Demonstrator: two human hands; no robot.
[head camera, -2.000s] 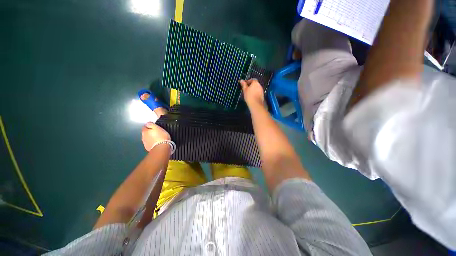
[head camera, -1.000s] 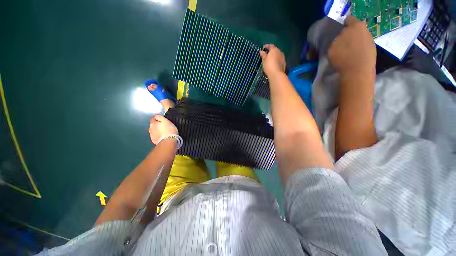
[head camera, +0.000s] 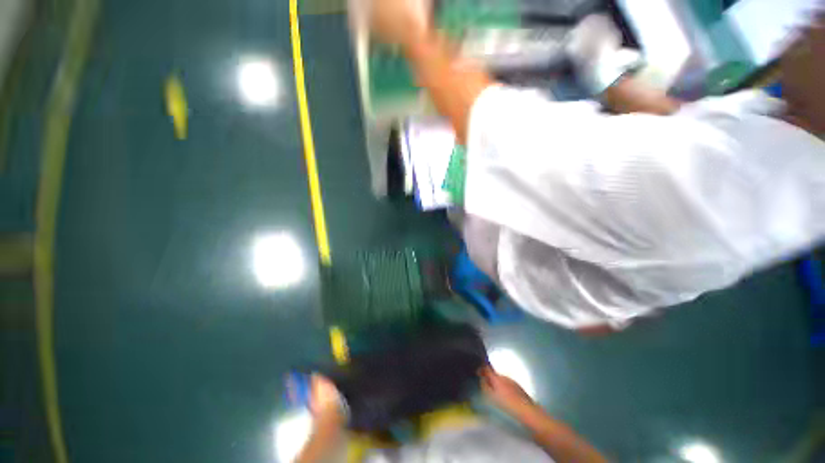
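The picture is blurred. A black rack (head camera: 412, 375) shows low in the frame, close in front of my body. My left hand (head camera: 325, 396) grips its left end. My right hand (head camera: 499, 383) is at its right end and appears to grip it; the fingers are partly hidden. Just beyond it, a slotted rack of green boards (head camera: 375, 282) stands on the floor, with faint upright stripes.
A seated person in a white top (head camera: 633, 194) leans at the right, with one arm reaching over the machine's front shelf. A white sheet (head camera: 430, 163) lies near them. A blue stool (head camera: 479, 288) is right of the board rack. A yellow line (head camera: 310, 154) crosses the green floor.
The view has swung up towards the machine, so the racks sit lower in the picture. My right hand has left the board-filled rack and is now at the black rack's right end.
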